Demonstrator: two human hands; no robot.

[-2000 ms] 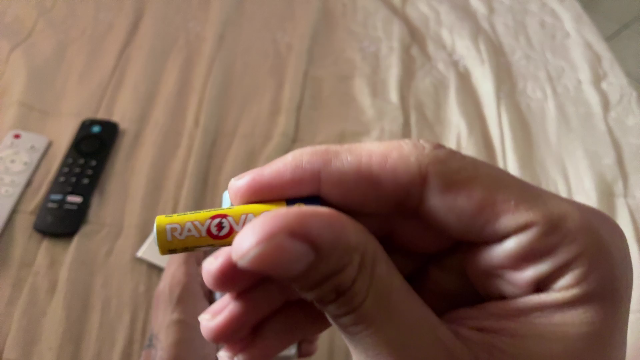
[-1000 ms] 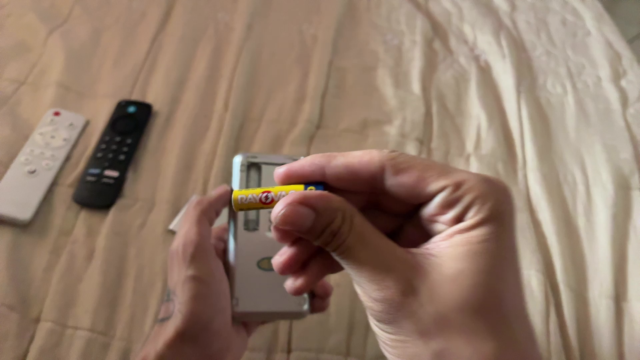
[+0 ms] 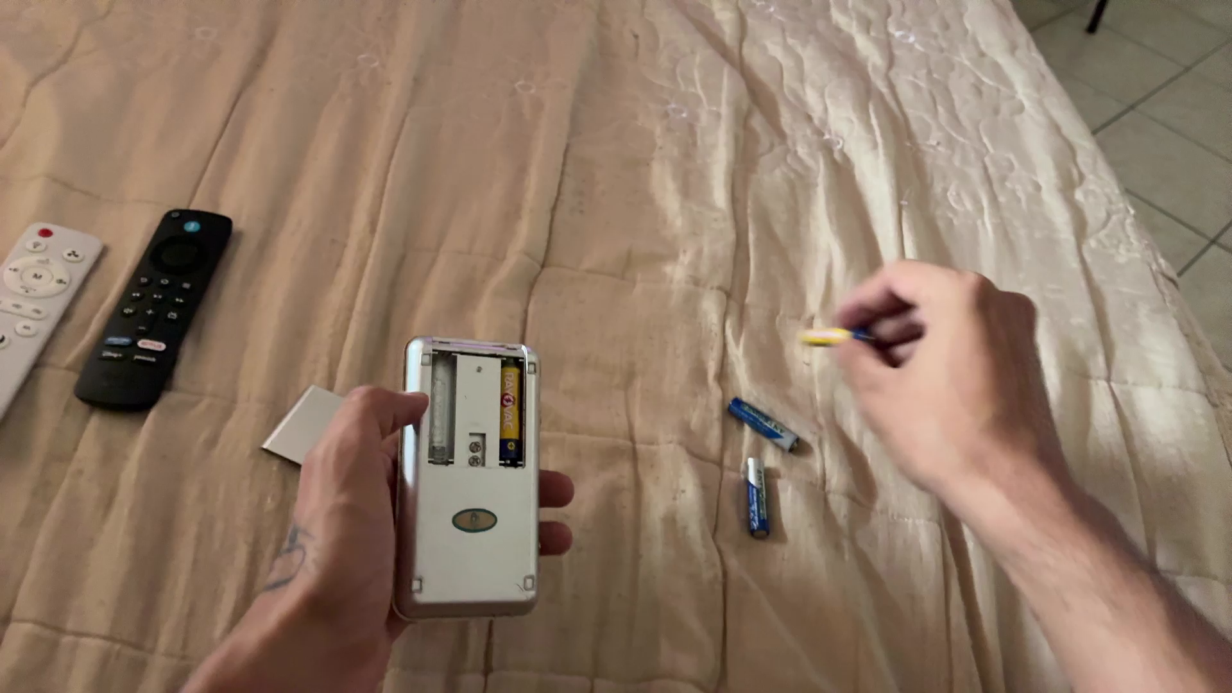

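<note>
My left hand (image 3: 351, 491) holds a silver-white handheld device (image 3: 472, 568), its back facing up and its battery compartment uncovered. One yellow and blue Rayovac battery (image 3: 511, 409) lies in the right slot; the left slot (image 3: 441, 409) holds no battery. Between the fingertips of my right hand (image 3: 948, 375) is another yellow and blue battery (image 3: 826, 337), slightly blurred, held above the bedspread. Below and left of that hand, two blue and silver batteries lie on the bedspread, one slanted (image 3: 763, 424) and one nearly upright in view (image 3: 757, 499).
A quilted beige bedspread (image 3: 635, 192) with folds spreads under everything. At the left lie a black remote control (image 3: 154, 308) and a white remote control (image 3: 38, 289). A light flat cover (image 3: 300, 423) rests partly behind my left hand. Tiled floor (image 3: 1145, 125) shows beyond the bed's right edge.
My right hand has moved right with the battery, away from in front of the device. The device's back and compartment now show fully. The view has shifted, bringing the two blue batteries into sight.
</note>
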